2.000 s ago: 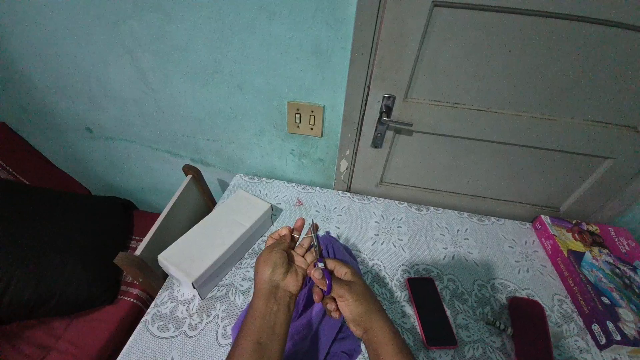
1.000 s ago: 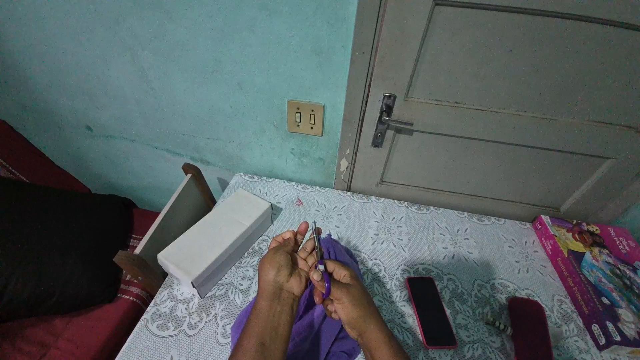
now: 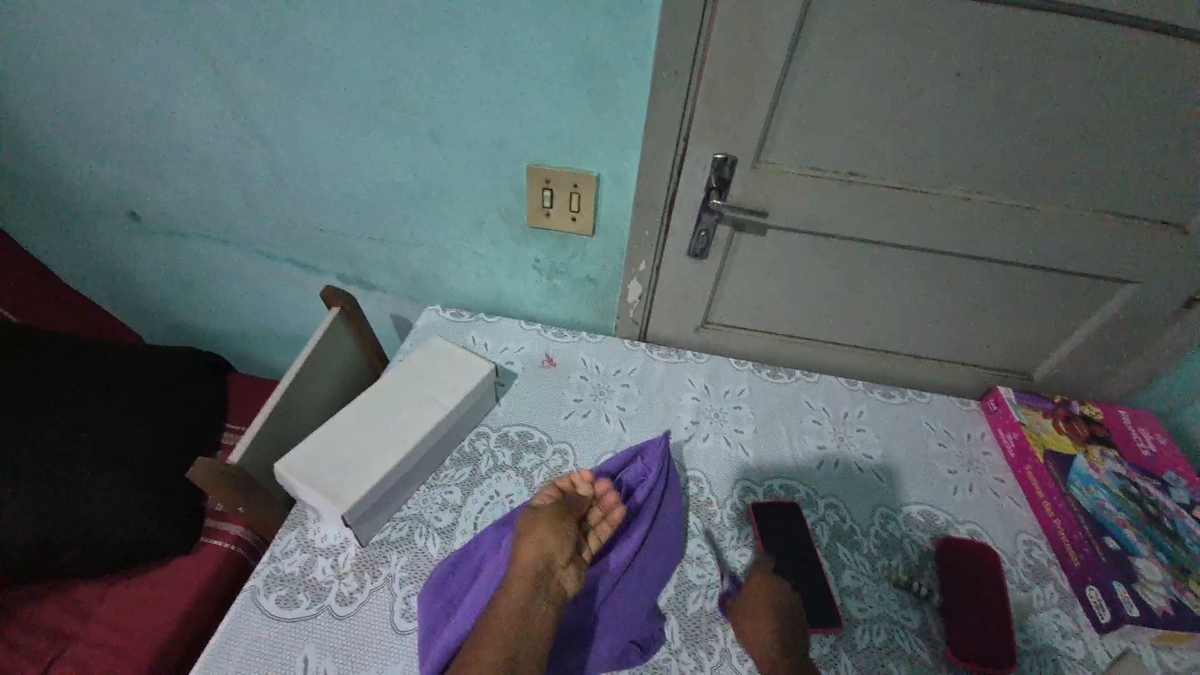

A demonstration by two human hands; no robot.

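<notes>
My left hand (image 3: 562, 530) rests palm up over a crumpled purple cloth (image 3: 647, 553), its fingers curled; whether something small lies in them I cannot tell. To the right of the cloth, my right hand (image 3: 769, 614) is low over the table beside a phone (image 3: 797, 562) with a dark screen and a pink edge. It holds purple-handled scissors (image 3: 727, 589), blurred, with the blades pointing away from me. The fingers partly hide the handles.
A white box (image 3: 389, 431) lies at the table's left, near a chair back (image 3: 300, 384). Right of the phone are a dark red case (image 3: 975, 605), a small striped item (image 3: 909, 586) and a pink illustrated box (image 3: 1106, 506). A lace-patterned tablecloth (image 3: 600, 394) covers the table. Behind are a wall and a door.
My right hand has moved right with the scissors, away from my left hand, and is now beside the phone. Earlier, both hands were together with the blades at my left fingers.
</notes>
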